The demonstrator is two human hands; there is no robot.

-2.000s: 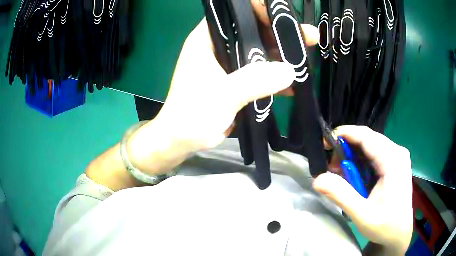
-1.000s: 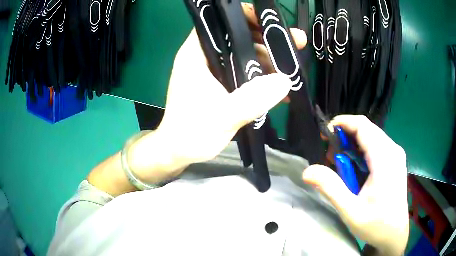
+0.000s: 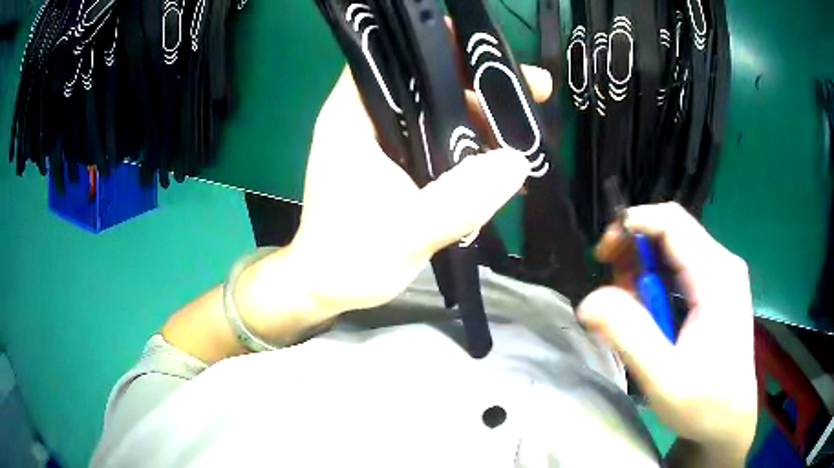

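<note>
My left hand [image 3: 384, 219], at the centre, holds several black straps [image 3: 508, 108] fanned out. The thumb presses near the lower end of one strap's white oval outline. One strap's rounded end hangs below the hand, over the pale smock. My right hand [image 3: 681, 311], at the lower right, holds nippers [image 3: 653, 288] with blue handles. Their dark jaws point up and are blurred, apart from the held straps. Whether the jaws are open cannot be told. The right hand's fingers hide part of the handles.
A large strap pile [image 3: 128, 91] hangs over the table edge at the left, above a blue box [image 3: 101, 194]. Another strap bundle [image 3: 640, 119] lies at centre right on the green table [image 3: 786, 183]. Dark straps show at the far right edge. A red object [image 3: 788, 388] is low at the right.
The nippers have moved right, away from the held straps, and their handles look closer together. The held straps have shifted slightly left and down.
</note>
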